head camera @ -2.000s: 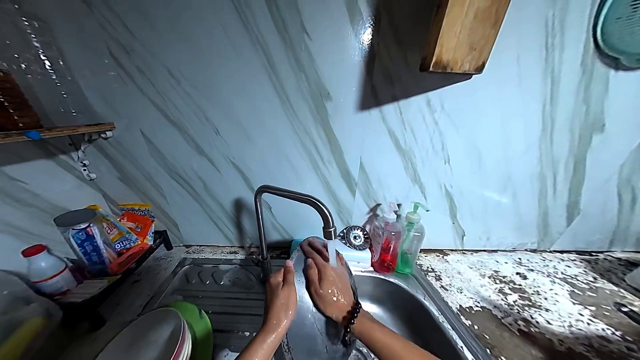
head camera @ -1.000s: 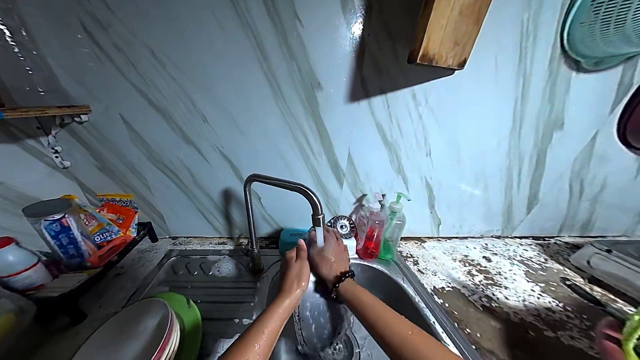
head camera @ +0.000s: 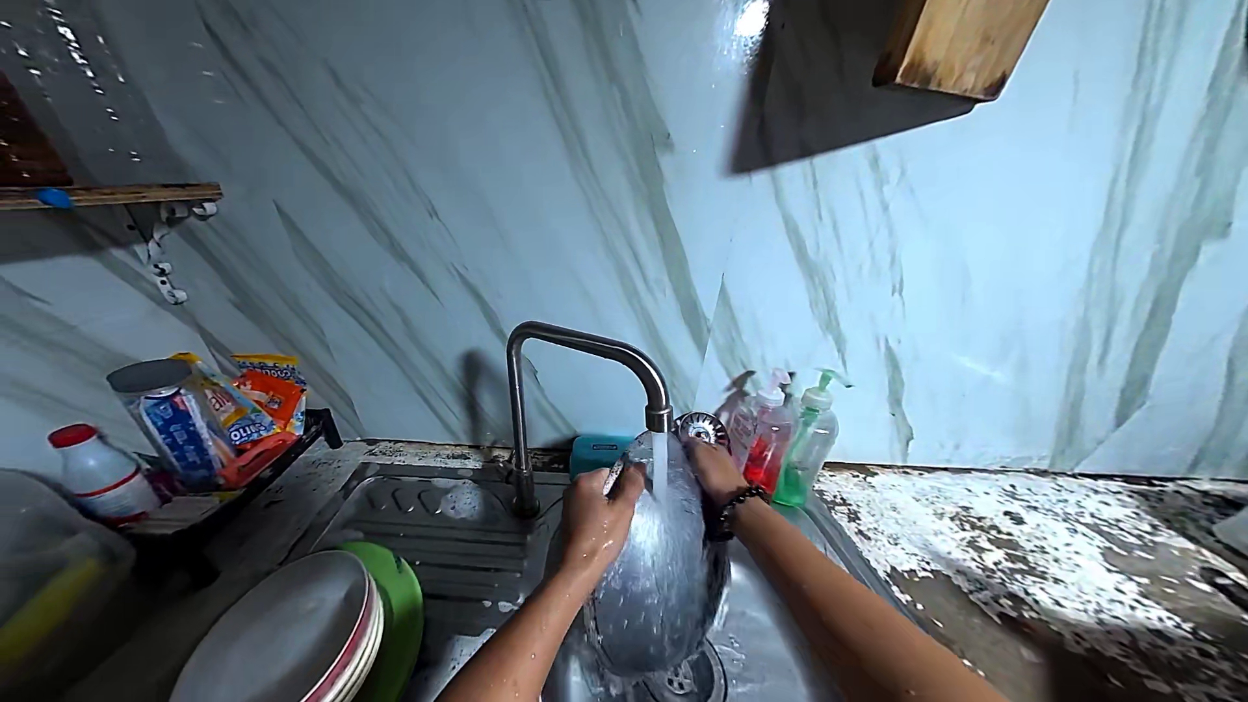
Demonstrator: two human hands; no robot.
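A wet, rounded metal vessel (head camera: 648,575), its exact kind unclear, is tilted over the steel sink (head camera: 780,624). Water runs onto it from the curved steel faucet (head camera: 585,341). My left hand (head camera: 603,507) grips its upper left rim, thumb on top. On the opposite rim is my right hand (head camera: 717,468), a dark beaded bracelet at the wrist, its fingers partly hidden behind the vessel. Just behind them are a round metal sink strainer (head camera: 702,427) and a teal container (head camera: 597,452). The sink drain (head camera: 682,682) shows below the vessel.
Pump bottles with red liquid (head camera: 770,444) and green liquid (head camera: 807,448) stand right of the faucet. Stacked plates (head camera: 273,624) and a green plate (head camera: 400,614) lean at lower left. A black tray (head camera: 244,487) holds packets and a canister. A wooden block (head camera: 960,49) juts overhead.
The vessel has turned and come up under the faucet, its broad rounded surface now facing me with water running over it. My hands have moved apart to opposite sides of its rim.
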